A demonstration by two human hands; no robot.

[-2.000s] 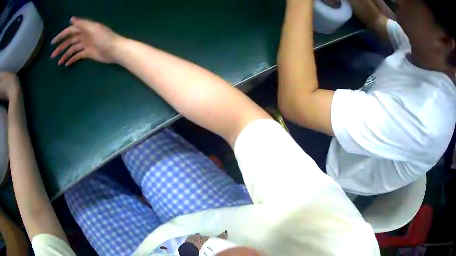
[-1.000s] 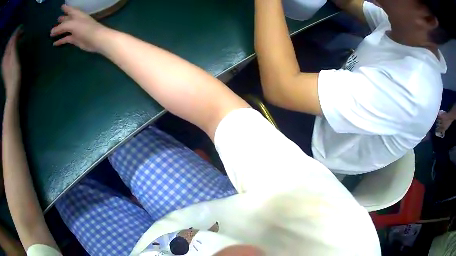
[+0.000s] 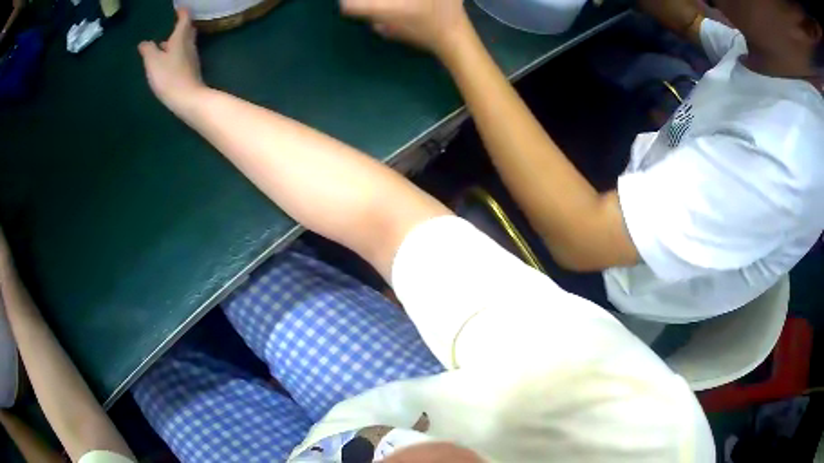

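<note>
A white housing (image 3: 212, 7) with a gold-brown rim stands on the dark green bench, cut off by the top edge. My right hand (image 3: 176, 70) is at its near left side, palm on or just above the bench, with fingers apart. One raised fingertip is at the housing's lower left edge; whether it touches is not clear. My left hand is out of the picture; only its forearm shows at the lower left. Part of another white unit (image 3: 7, 362) shows at the left edge, beyond that forearm.
A neighbour in a white shirt sits at the right. Their blurred hand (image 3: 416, 14) is over the bench, left of a white housing (image 3: 533, 11). A small crumpled white piece (image 3: 84, 36) and a dark blue item (image 3: 23, 68) lie at the upper left. The bench edge (image 3: 298, 229) runs diagonally.
The view has shifted. The unit first at the left now shows at the top by my right hand. My left hand has left the picture. The neighbour's hand has come into view over the bench.
</note>
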